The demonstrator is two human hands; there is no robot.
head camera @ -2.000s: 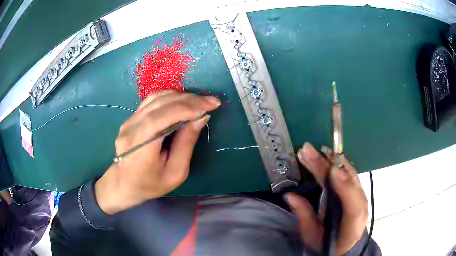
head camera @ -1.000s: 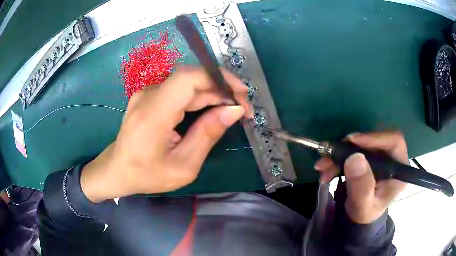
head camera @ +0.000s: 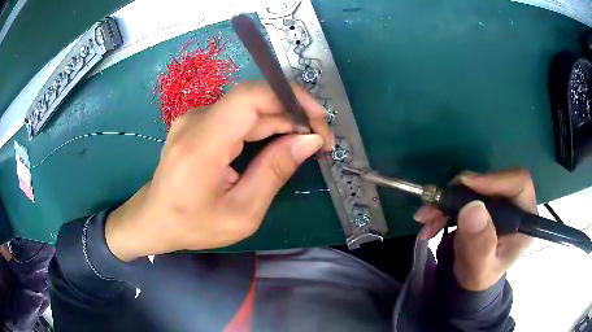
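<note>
A grey strip housing [head camera: 346,126] with a row of silvery rounds lies slanting across the middle. My left hand [head camera: 221,172] grips dark tweezers [head camera: 269,68] between thumb and fingers at the strip's left edge; the tweezer tips are hidden behind the fingers, so I cannot tell if they hold a wire. My right hand [head camera: 483,224] holds the soldering iron [head camera: 480,206] by its black handle. Its metal tip rests on or just over the strip's lower part, below a silvery round. A pile of short red wires [head camera: 195,81] lies behind my left hand.
Another grey strip housing [head camera: 71,74] lies at the upper left. A long thin strand [head camera: 97,134] curves beside a small white tag [head camera: 23,170]. A short pale strand [head camera: 311,192] lies left of the strip. A black iron stand [head camera: 571,110] stands at the far right. Part of another person [head camera: 26,285] shows lower left.
From two seconds ago, my left hand with the tweezers has moved right to the strip. The soldering iron has swung from upright to pointing left, its tip now at the strip. Little changed in the last second.
</note>
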